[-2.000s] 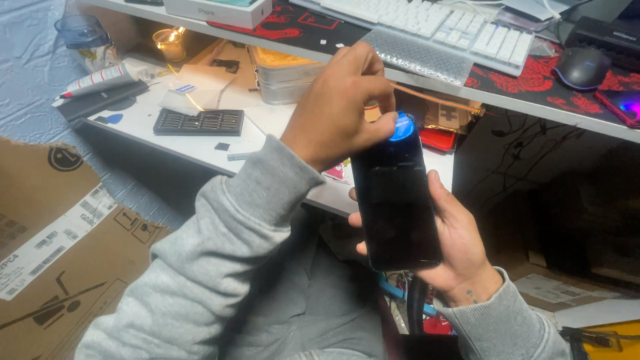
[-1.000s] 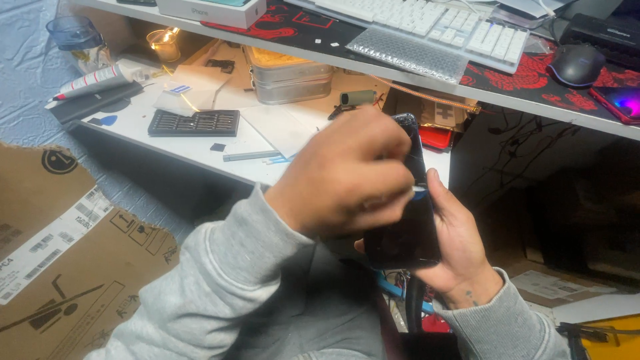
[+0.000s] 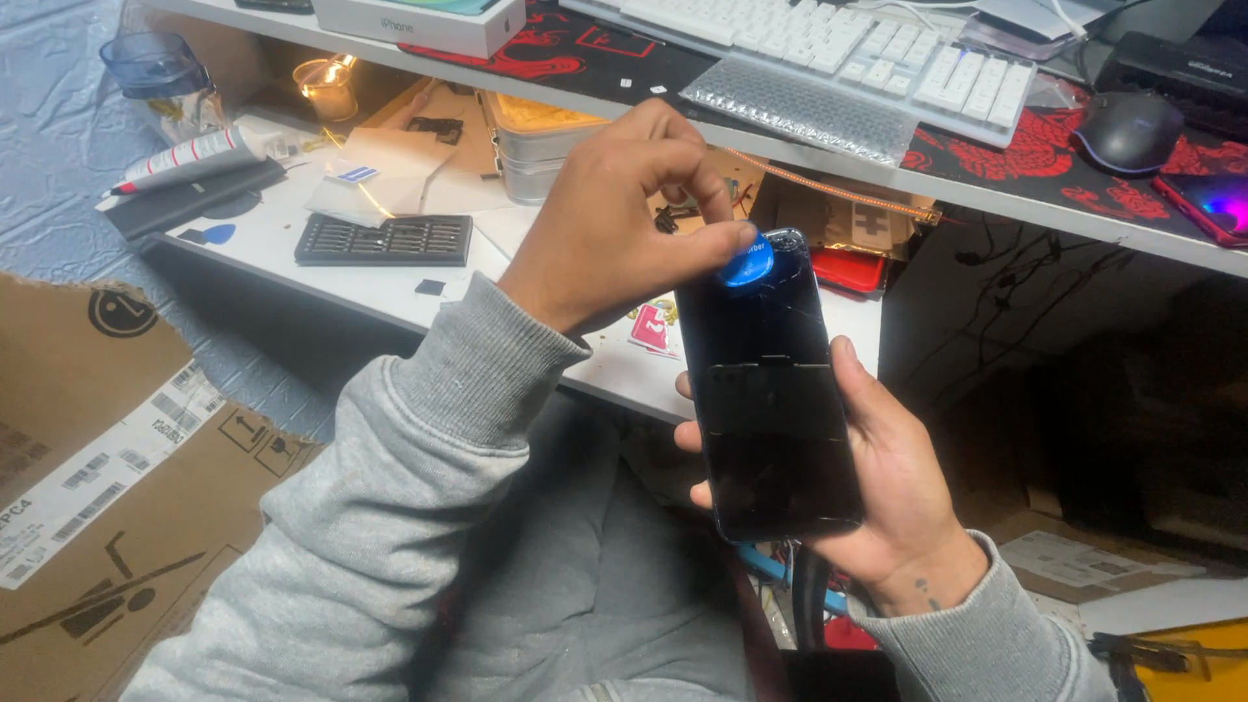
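My right hand holds a black smartphone from below, palm up, thumb along its right edge and fingertips at its left edge. Cracks cross the glass near the phone's top right corner. My left hand pinches a thin blue plastic pick between thumb and fingers at the phone's top left. The pick lies over the upper part of the screen; whether its edge is in a seam I cannot tell.
On the lower shelf are a screwdriver bit set, a metal tin, another blue pick and a red packet. The desk edge runs above, with a keyboard and mouse. A cardboard box stands at left.
A second ago my left hand was lower over the phone, with the blue pick near its right side. Now hand and pick are back at the phone's top. My right hand keeps its hold.
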